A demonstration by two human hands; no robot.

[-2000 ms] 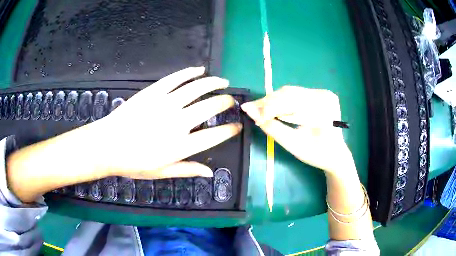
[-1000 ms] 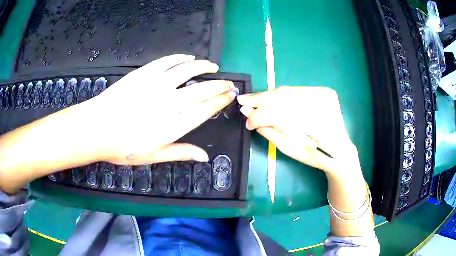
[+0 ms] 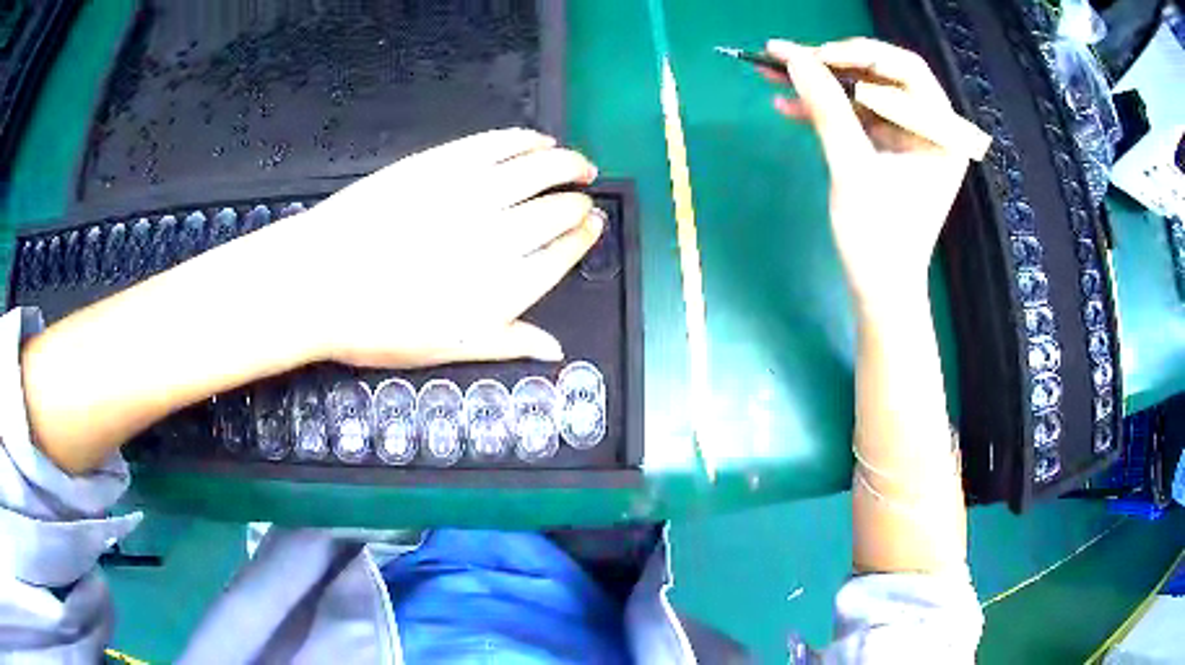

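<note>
The black parts tray (image 3: 442,461) holds two rows of glossy oval housings (image 3: 487,418). My left hand (image 3: 448,253) lies palm down over the upper row, fingers bent and thumb apart, with nothing seen in it. Its fingertips are beside an oval at the upper right end (image 3: 599,253); what lies under the palm is hidden. My right hand (image 3: 884,156) is raised over the green mat, right of the tray. It holds the pen-sized pick-up tool (image 3: 754,57), dark tip pointing left and pale end sticking out at the right.
A wider black tray (image 3: 325,78), speckled with small rings, lies beyond the parts tray. At the right is a long black block (image 3: 1059,234) with two rows of ovals. Clear crumpled plastic (image 3: 1081,98) lies beside it. A yellow-white tape line (image 3: 685,234) crosses the green mat.
My right hand has moved from the tray's upper right corner up and to the right, and the tool's dark tip now shows. My left hand has stayed over the tray.
</note>
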